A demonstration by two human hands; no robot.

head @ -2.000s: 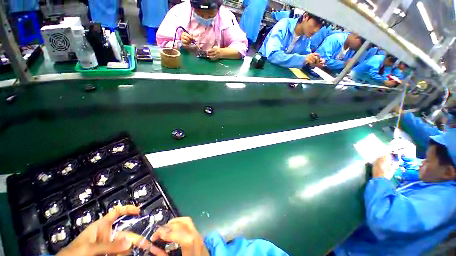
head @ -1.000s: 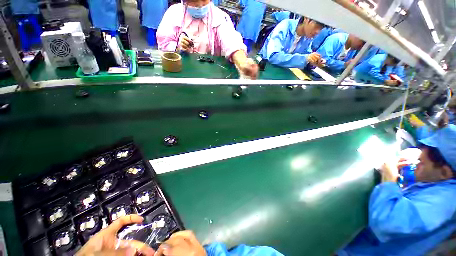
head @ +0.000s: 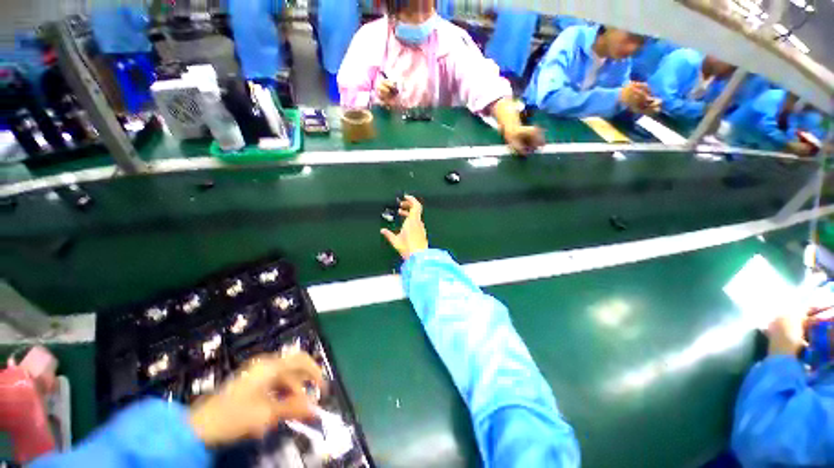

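Observation:
The black blister tray (head: 340, 388) lies at the lower left, tilted, with round black units showing pale centres in its pockets. My left hand (head: 261, 393) is over the tray's near part, blurred, with a round black unit in its fingers. A shiny clear sheet with white patches (head: 322, 437) lies or hangs just below this hand. My right hand (head: 409, 228) is stretched over the conveyor belt, fingers spread, beside a round black unit (head: 389, 215); contact is unclear. Another round black unit (head: 326, 259) lies on the belt nearer the tray.
The white rail (head: 558, 264) runs between the bench and green belt (head: 530, 212). A pink fan (head: 27, 402) stands left of the tray. Across the belt are a green bin (head: 294, 139), a tape roll (head: 358, 125) and workers; one worker's hand (head: 524, 139) reaches over the far rail. Another worker sits right.
My right hand has left the tray and reached out over the belt. My left hand has stayed over the tray and risen slightly. The view has shifted left, bringing in the pink fan.

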